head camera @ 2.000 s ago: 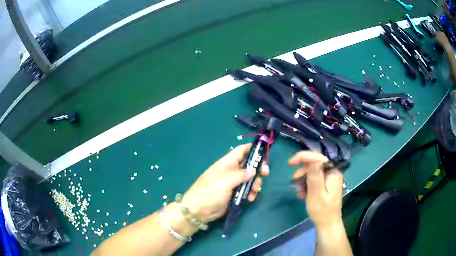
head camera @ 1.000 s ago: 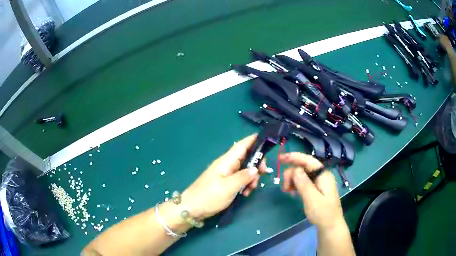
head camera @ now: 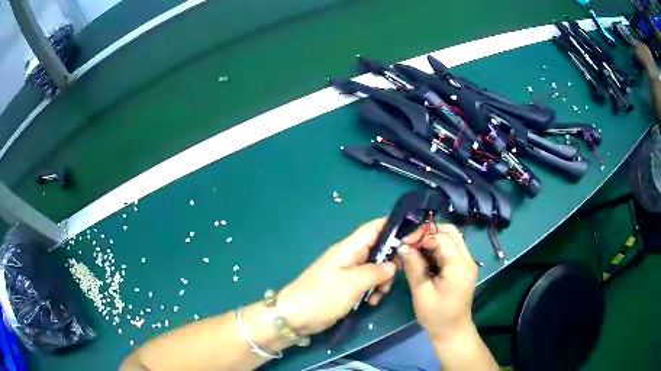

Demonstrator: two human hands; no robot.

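Observation:
My left hand (head camera: 337, 279) holds a black curved housing (head camera: 395, 230) near the bench's front edge, its thick end pointing up and away. My right hand (head camera: 443, 279) is at the housing's right side, its fingers pinched on the red lead wires (head camera: 427, 230). A small white piece (head camera: 404, 249) shows at the fingertips. A dark thing lies partly hidden under the right fingers; I cannot tell what it is. A pile of black housings (head camera: 464, 138) with red wires lies beyond my hands to the right.
Small white pieces (head camera: 88, 281) are heaped and scattered at left beside a black plastic bag (head camera: 43, 290). A green belt with a white strip (head camera: 239, 141) runs behind, carrying a small black part (head camera: 55, 177). More housings (head camera: 596, 65) and another person's arm are far right. A black stool (head camera: 559, 319) stands lower right.
My right hand has moved in against the housing and taken the red wires. The housing has turned slightly. The small black part on the belt has moved left.

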